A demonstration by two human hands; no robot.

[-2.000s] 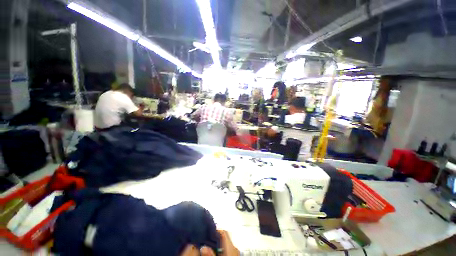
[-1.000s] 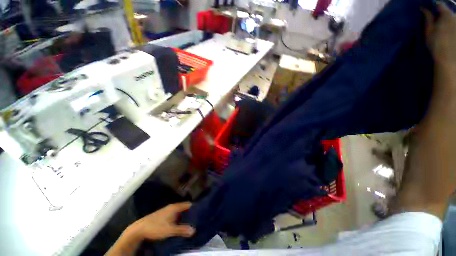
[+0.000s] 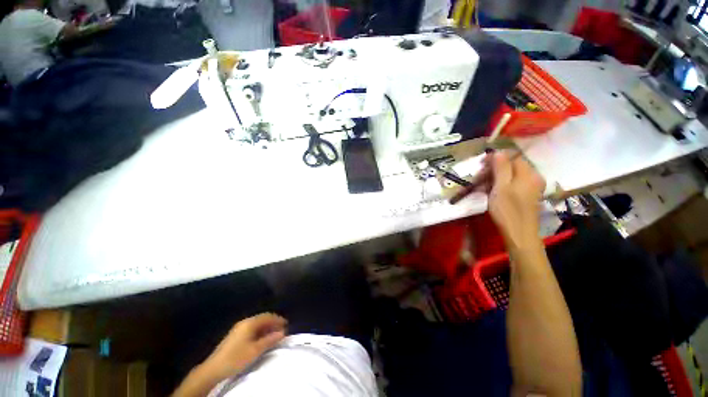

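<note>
My right hand (image 3: 514, 184) is over the open accessory box (image 3: 508, 145) at the table's right front. Its fingers are closed on a thin stick-like tool (image 3: 463, 192); a pale end shows above the hand, and I cannot tell what it is. My left hand (image 3: 260, 332) is low in front of my white shirt, below the table edge, with curled fingers and nothing visible in it. The white sewing machine (image 3: 349, 89) stands behind, with no cloth under its needle.
Black scissors (image 3: 319, 149) and a smartphone (image 3: 362, 165) lie on the white table (image 3: 178, 225). Red baskets stand behind the machine (image 3: 543, 97), at the left edge (image 3: 17, 283) and below right (image 3: 491, 288). Navy cloth (image 3: 85, 128) is piled far left, with more dark cloth (image 3: 621, 287) lower right.
The navy cloth has left my hands. The view has swung back to the machine. My right hand has moved to the accessory box and taken hold of a thin tool.
</note>
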